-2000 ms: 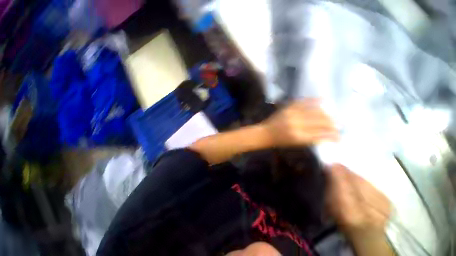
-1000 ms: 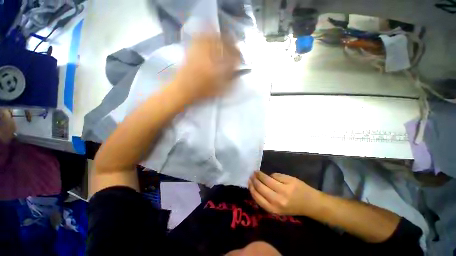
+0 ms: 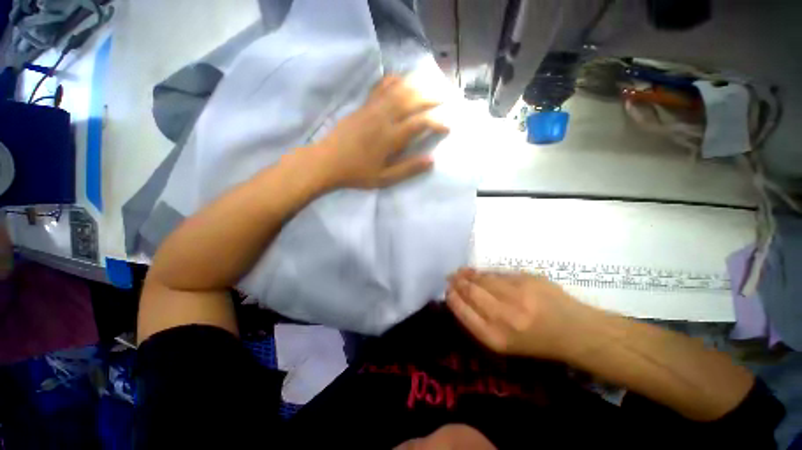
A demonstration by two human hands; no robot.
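A grey garment piece [image 3: 352, 237] lies over the white machine bed, left of the bright lamp light, and its lower part hangs over the front edge. My left hand [image 3: 387, 136] rests on the cloth with fingers spread, just left of the needle area. My right hand [image 3: 506, 308] pinches the cloth's lower right edge at the front of the bed. The needle area [image 3: 479, 101] is washed out by glare, so the needle and the seam there cannot be made out. A blue attachment [image 3: 547, 127] sits to the right of it.
A printed ruler scale [image 3: 616, 276] runs along the bed's front. A beige cord [image 3: 763, 202] with a white label [image 3: 725, 119] lies at the right. Blue tape [image 3: 95, 123] and a blue-bodied device [image 3: 35, 154] are at the left. Part of a person in maroon [image 3: 44, 308] shows at the far left.
My left hand has slowed and now lies spread on the cloth. My right hand still pinches the lower right edge. The view has shifted slightly. Two seconds ago it showed blue cloth and containers at the side.
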